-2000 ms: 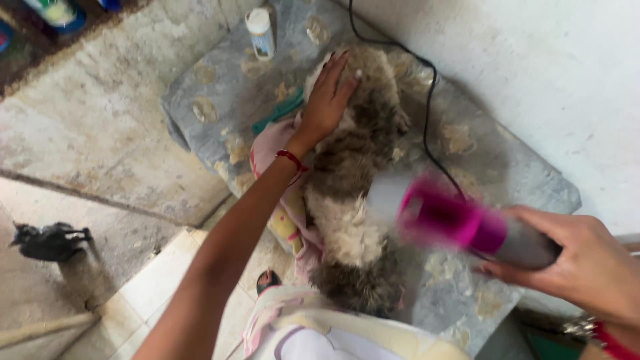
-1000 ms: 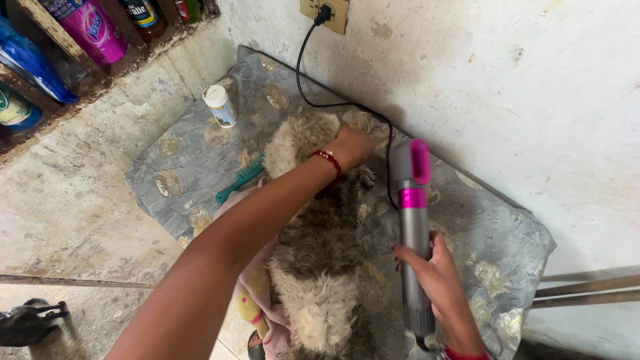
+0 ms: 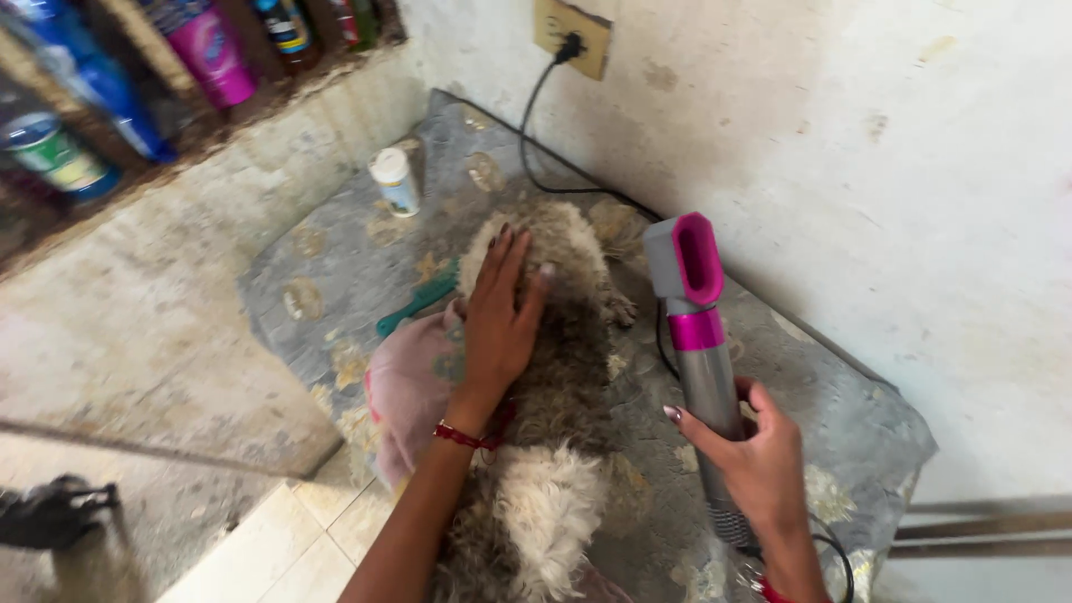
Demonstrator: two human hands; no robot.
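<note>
A curly-haired dog with white and grey-brown fur [image 3: 569, 377] lies on a table with a grey patterned cover [image 3: 327, 243]. My left hand [image 3: 502, 318] rests on its fur near the far end, fingers apart and holding nothing. To the right, my right hand [image 3: 754, 452] grips the grey handle of a hair dryer [image 3: 706, 368], whose magenta-rimmed nozzle points up beside the dog. A teal comb or brush [image 3: 419, 299] lies left of the dog, partly hidden. Below it is a pink towel [image 3: 410, 377], against the dog's side and my left forearm.
A white-capped bottle [image 3: 395, 182] stands at the table's far left. The black power cord [image 3: 578, 190] runs from a wall outlet [image 3: 573, 38] along the back edge. Several bottles stand on a shelf [image 3: 310, 84] at upper left. A dark animal [image 3: 54, 512] is on the floor.
My left hand has moved from the dog's far right side onto the fur left of it, and its fingers are now spread flat. The right hand keeps its hold on the hair dryer.
</note>
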